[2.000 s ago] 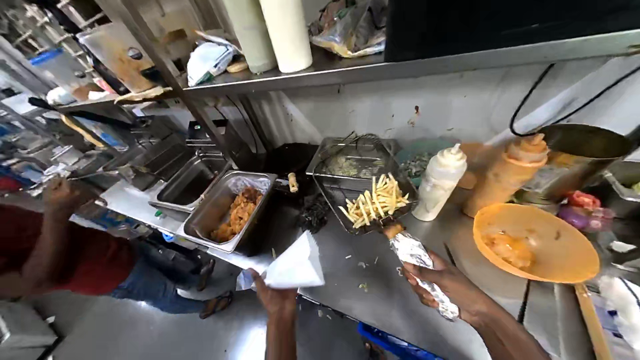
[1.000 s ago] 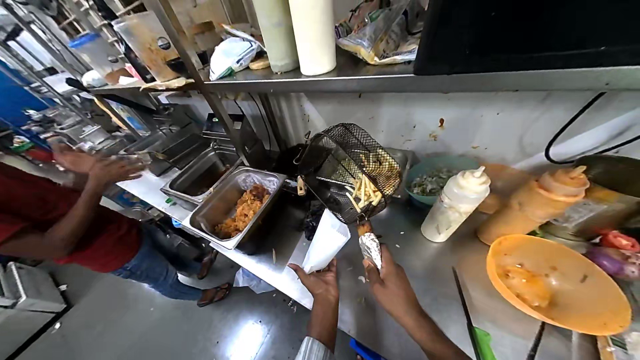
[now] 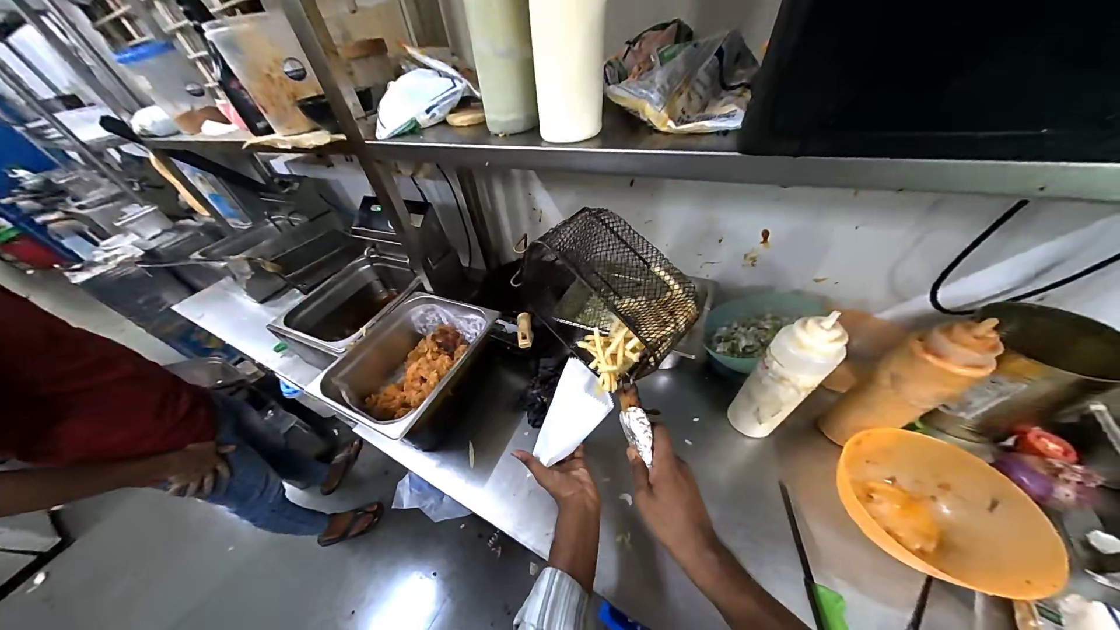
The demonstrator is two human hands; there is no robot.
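Observation:
My left hand (image 3: 564,479) holds a white paper cone (image 3: 575,411) from below, its mouth against the rim of a tilted wire fry basket (image 3: 617,271). French fries (image 3: 612,348) lie at the basket's lower edge and over the cone's mouth. My right hand (image 3: 669,490) grips the basket's handle (image 3: 637,430), wrapped in foil. Left of the cone is a steel pan of orange-red fried food (image 3: 429,367). Behind the basket a metal tray is partly hidden.
A white squeeze bottle (image 3: 787,372), an orange one (image 3: 910,376) and an orange bowl (image 3: 958,516) stand at the right. A knife (image 3: 801,551) lies near the counter's front. A steel shelf (image 3: 665,157) runs above. Another person (image 3: 114,394) stands at the left.
The fry basket, flat at first, has been lifted and tipped toward the paper cone. Fries have slid to its lower edge and the cone. The other person's hands have lowered.

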